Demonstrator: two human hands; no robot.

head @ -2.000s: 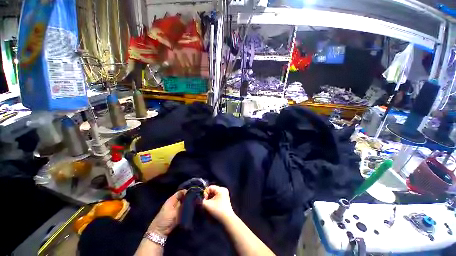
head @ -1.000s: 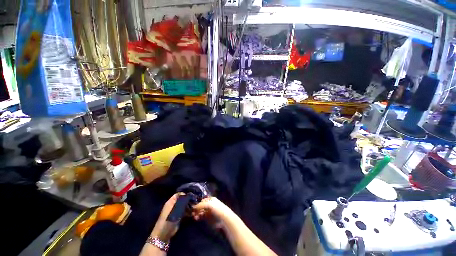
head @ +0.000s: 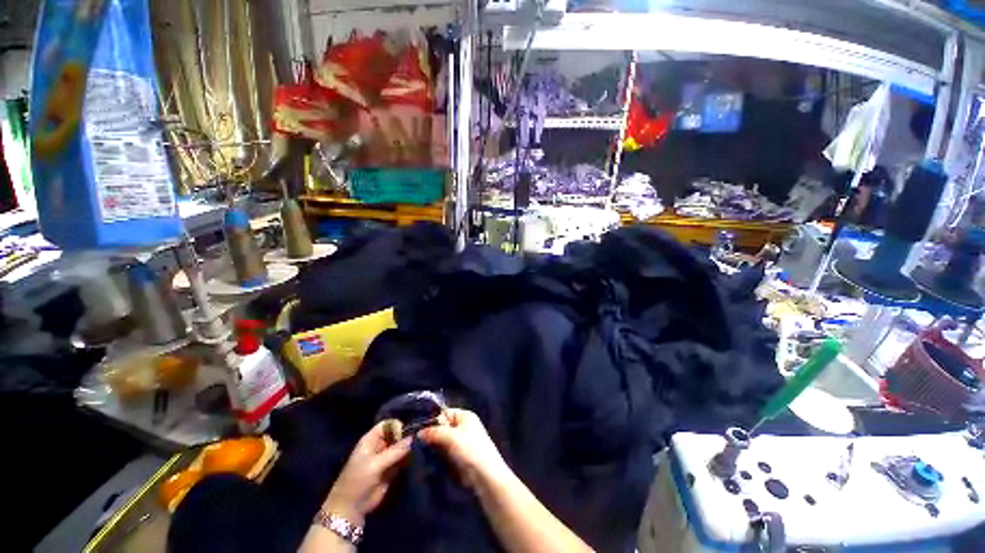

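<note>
My left hand [head: 367, 470], with a metal bracelet at the wrist, and my right hand [head: 462, 441] meet low in the middle. Both pinch a small dark piece [head: 419, 429] between their fingers. A palm-sized ring-like item [head: 416, 404] with pale glints is just above the fingertips. Its lower part is hidden by the hands, and I cannot tell whether it joins the dark piece. The large dark cloth heap [head: 540, 356] lies behind and under the hands.
The white machine head [head: 832, 491] is at lower right, with a green-handled tool [head: 801, 380] upright at its left end. A yellow packet [head: 343, 351], a red-and-white bottle [head: 257, 380] and orange items [head: 221, 467] are at left. A red-brown basket [head: 938, 373] is at right.
The dark strip that stood out between my hands is now mostly hidden at the fingers. My left hand has turned, and both hands are close together.
</note>
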